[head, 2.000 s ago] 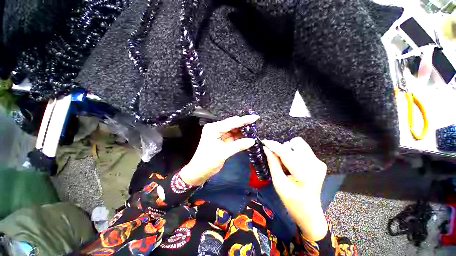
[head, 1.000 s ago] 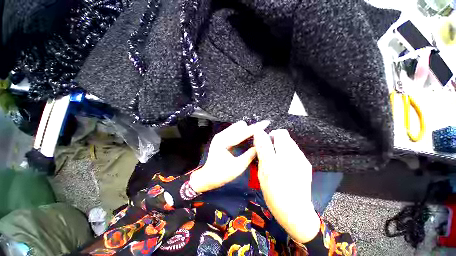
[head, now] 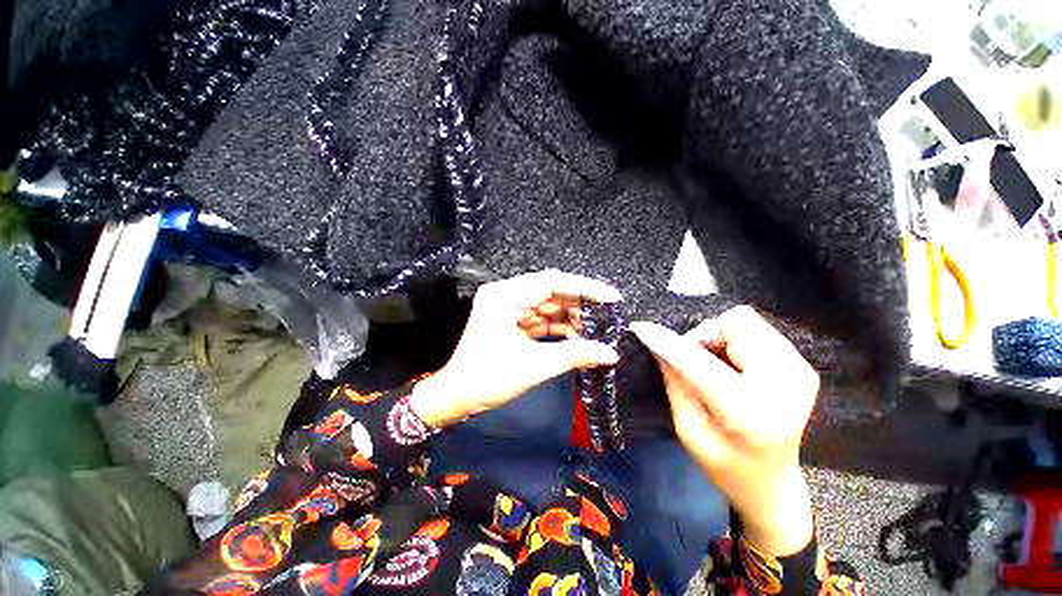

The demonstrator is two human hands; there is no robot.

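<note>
A dark grey speckled garment [head: 582, 221] covers the table in front of me and hangs over its edge. A flecked braid trim [head: 602, 402] hangs down between my hands over my lap. My left hand [head: 518, 338] pinches the trim and the cloth edge between thumb and fingers. My right hand [head: 740, 390] is just right of the trim, thumb and index fingertips together near the cloth edge. A needle or thread in those fingertips is too small to make out.
Orange-handled scissors [head: 951, 297] lie on the white table at right, beside a dark blue speckled block [head: 1029, 346] and two black rectangles. A glittery trimmed pile [head: 111, 151] is at left. A clear plastic bag [head: 332, 326] hangs below the table edge.
My right hand was against my left a second ago and has moved right, away from it. The trim between my hands shows again. The view has shifted slightly.
</note>
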